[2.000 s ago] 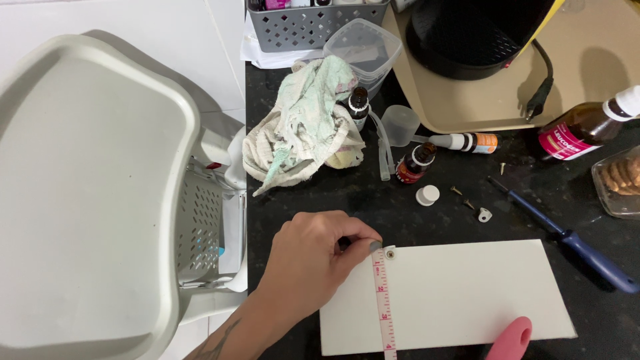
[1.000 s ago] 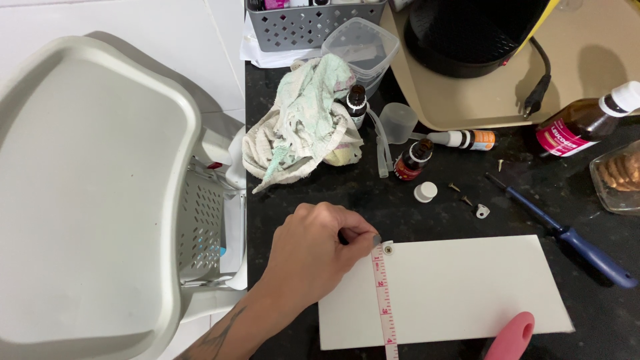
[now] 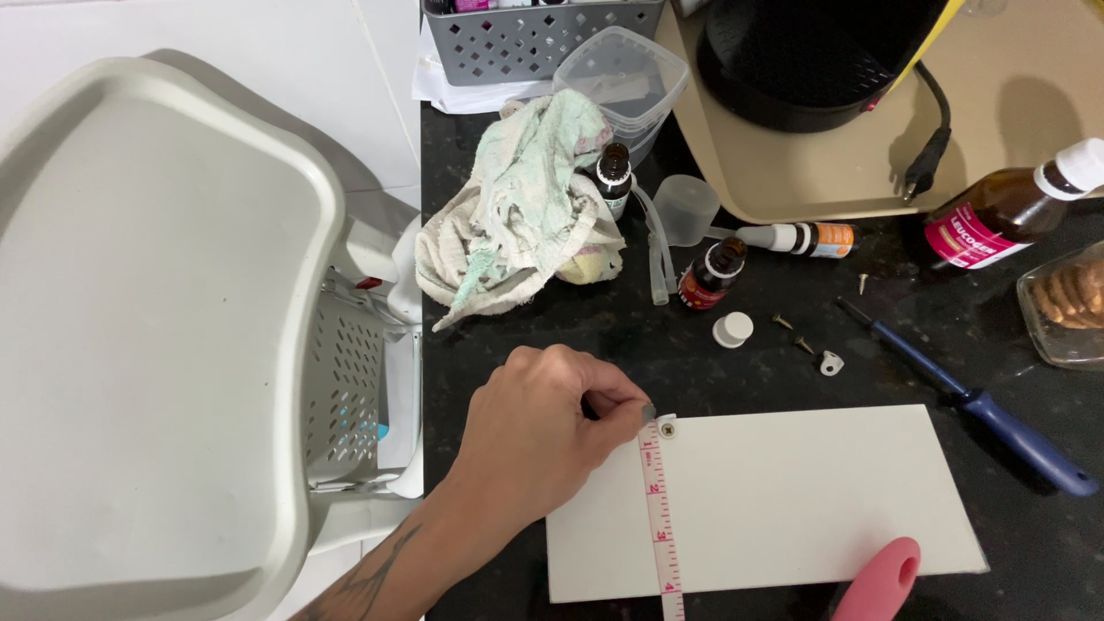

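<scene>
My left hand [image 3: 552, 423] pinches the end of a pink-marked measuring tape [image 3: 660, 526] at the upper edge of a white rectangular board [image 3: 802, 492]. The tape lies across the board and runs out at the bottom of the view. Just right of my fingertips, a small white bracket with a screw [image 3: 668, 429] sits at the board's edge. A pink handle [image 3: 880, 582] overlaps the board's lower right part; what it belongs to is out of view. My right hand is not seen. Beyond the board lie a loose white bracket [image 3: 831, 363], several screws [image 3: 803, 345] and a blue-handled screwdriver [image 3: 1018, 435].
Behind are a crumpled cloth [image 3: 535, 207], a small brown bottle [image 3: 711, 274], a white cap [image 3: 732, 329], a clear cup [image 3: 686, 210] and a beige tray [image 3: 802, 203] under a black appliance. A large brown bottle [image 3: 992, 207] stands right. A pale high-chair tray [image 3: 164, 345] adjoins the counter at left.
</scene>
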